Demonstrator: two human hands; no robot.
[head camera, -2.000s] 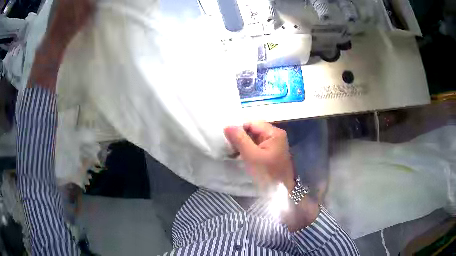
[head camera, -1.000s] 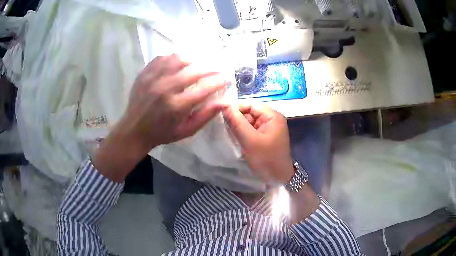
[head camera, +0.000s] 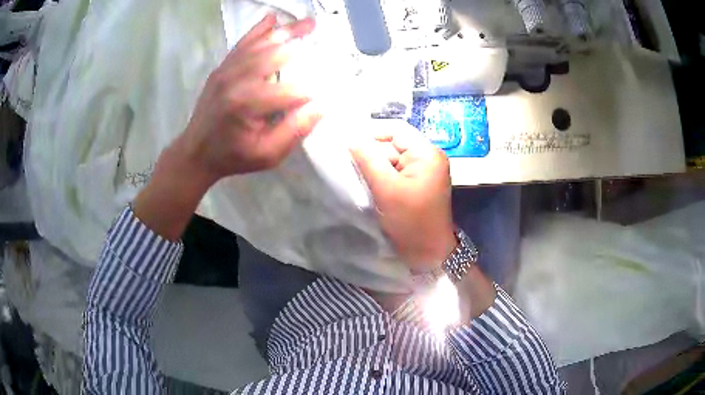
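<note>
The white garment cloth (head camera: 309, 212) lies over the left of the machine table and hangs down over the lap. My right hand (head camera: 406, 181), with a metal watch, is shut on the cloth edge just in front of the blue plate (head camera: 458, 127). My left hand (head camera: 251, 112) is on the cloth to the left, fingers spread and bent; glare hides whether its fingertips pinch the cloth. The needle area (head camera: 390, 104) is mostly lost in lamp glare, beyond and between the hands.
The cream machine table (head camera: 533, 166) has a dark round hole (head camera: 560, 119) at right. A grey-blue guard bar (head camera: 367, 27) stands over the sewing area. More white cloth (head camera: 611, 285) lies below the table edge at right, and cloth is heaped at left (head camera: 73, 146).
My left hand came in from the far left onto the cloth, then moved up and away from my right hand. My right hand still holds the edge and moved slightly up, drawing cloth over the plate's left part.
</note>
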